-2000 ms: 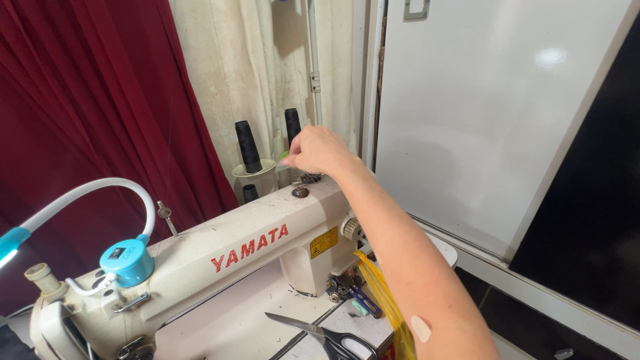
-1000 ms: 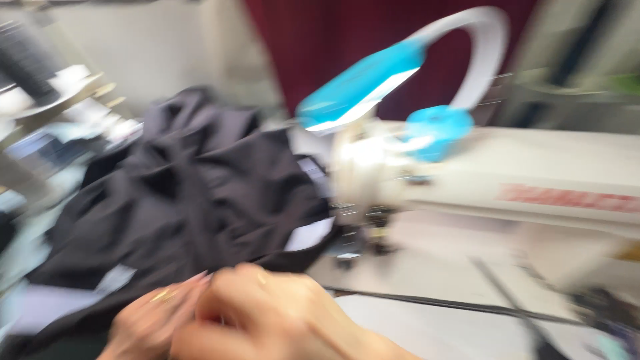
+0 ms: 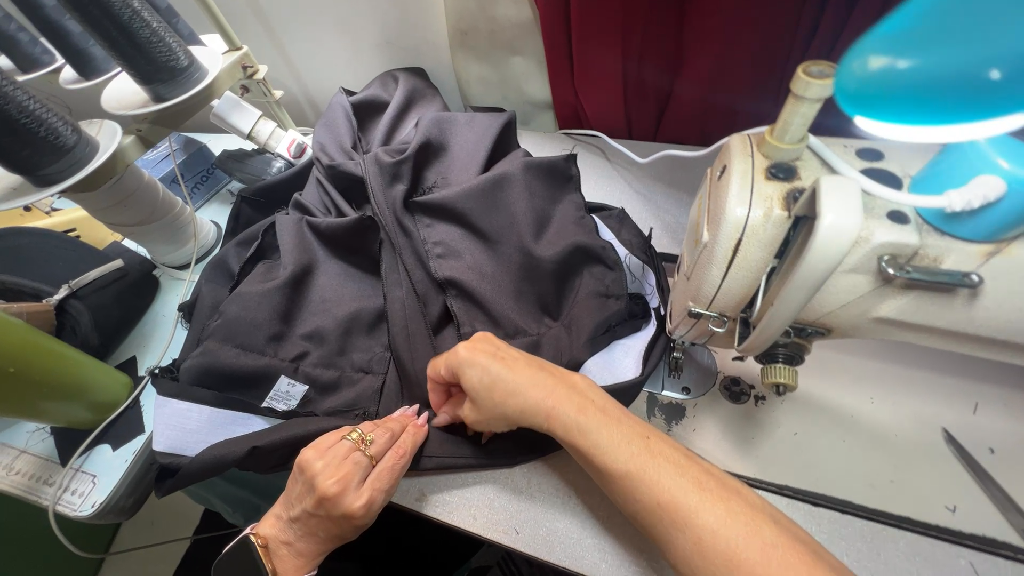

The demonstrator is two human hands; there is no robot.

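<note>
A black garment [image 3: 496,232] with white lining strips and a small white label [image 3: 286,394] lies bunched left of the sewing machine's needle area. My left hand [image 3: 344,480], wearing gold rings and a watch, presses its fingers on the garment's near edge. Right beside those fingertips, my right hand [image 3: 488,388] pinches the fabric at the same edge, its fingertips partly hidden. The industrial sewing machine [image 3: 800,240] stands at the right, its presser foot [image 3: 677,360] just past the garment's right side.
Several cones of dark thread [image 3: 136,48] stand at upper left above a second machine's pale blue table [image 3: 80,472]. A blue lamp [image 3: 936,72] hangs at upper right. A scissor blade [image 3: 984,480] lies at the right edge. A white cable [image 3: 624,152] runs behind the garment.
The view has swung left from the machine's far end to the garment. My right hand, at the thread stand two seconds ago, is now on the fabric beside my left hand.
</note>
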